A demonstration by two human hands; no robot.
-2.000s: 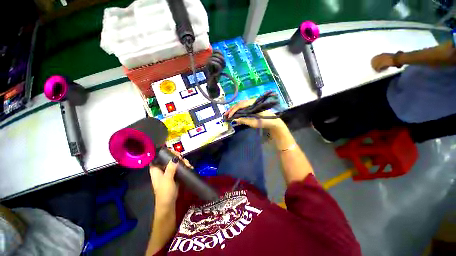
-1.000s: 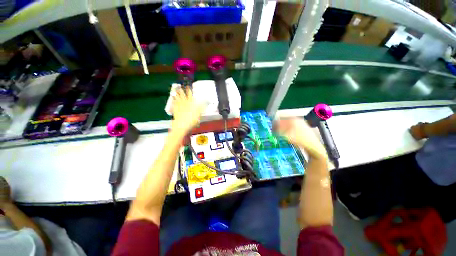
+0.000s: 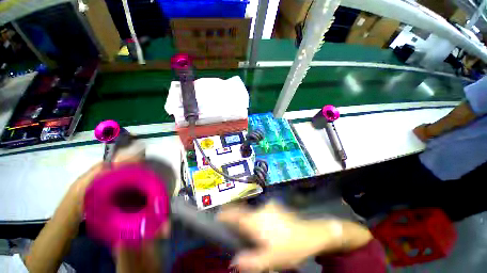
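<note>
A dark grey hair dryer [image 3: 128, 205] with a magenta ring is close to the camera, blurred, its handle pointing right. My right hand [image 3: 272, 234] is closed around the handle end. A bare forearm, seemingly mine, rises below the dryer head; my left hand [image 3: 141, 261] is mostly hidden behind the head, so its grip cannot be told. A second dryer [image 3: 188, 96] lies on the white foam tray [image 3: 221, 98], its cord running down over two white testers [image 3: 232, 154] to the right. Black cord loops hang by the sockets. Each tester has a red switch.
A neighbour's bare arm [image 3: 59, 218] reaches to a dryer [image 3: 108, 132] on the left bench. Another dryer [image 3: 334, 133] lies right of the blue-green sheets [image 3: 280, 146]. A person's arm [image 3: 443, 122] rests farther right. A metal post [image 3: 304, 64] stands behind; a red stool [image 3: 416, 234] is lower right.
The right-hand dryer has left the foam tray, and a dryer is now held close to me. My right hand has closed on its handle. A neighbour's arm has reached in from the left.
</note>
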